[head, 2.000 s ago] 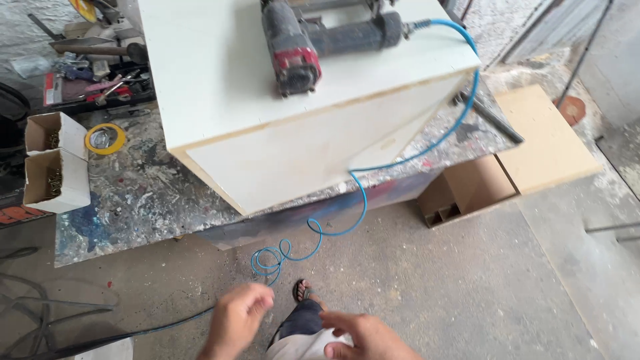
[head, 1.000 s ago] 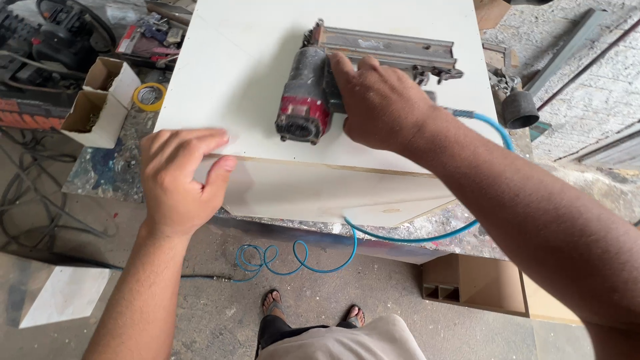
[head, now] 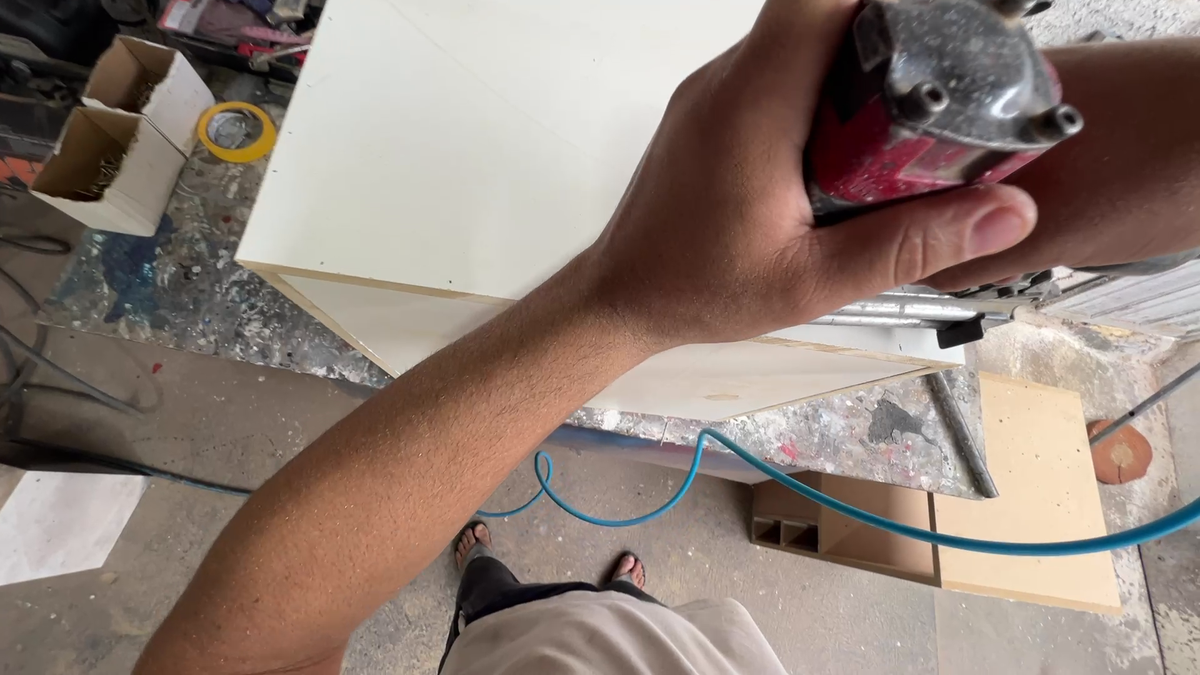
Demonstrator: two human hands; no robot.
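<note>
My left hand point(head: 750, 187) reaches across from the lower left and grips the black and red head of a pneumatic nailer point(head: 937, 122), at the upper right. The right forearm comes in from the right edge behind the tool; my right hand point(head: 994, 267) is mostly hidden, with only a part showing beneath the left thumb. Below both hands lies the white panel box point(head: 450, 150), its open side toward me. The nailer's metal magazine rail point(head: 900, 309) shows over the box's right corner. A blue air hose point(head: 806, 487) loops below the box.
The box sits on a paint-spattered bench point(head: 216, 300). Cartons of nails point(head: 141, 178) and a yellow tape roll point(head: 236, 131) are at its left. A metal tube point(head: 961, 436) lies at the right end. A wooden cabinet point(head: 1022, 506) and a white board point(head: 66, 525) are on the floor.
The nailer lay on the box one second ago with my right hand on it; it is now lifted, at the upper right. My left hand has moved from the box's front edge onto the tool.
</note>
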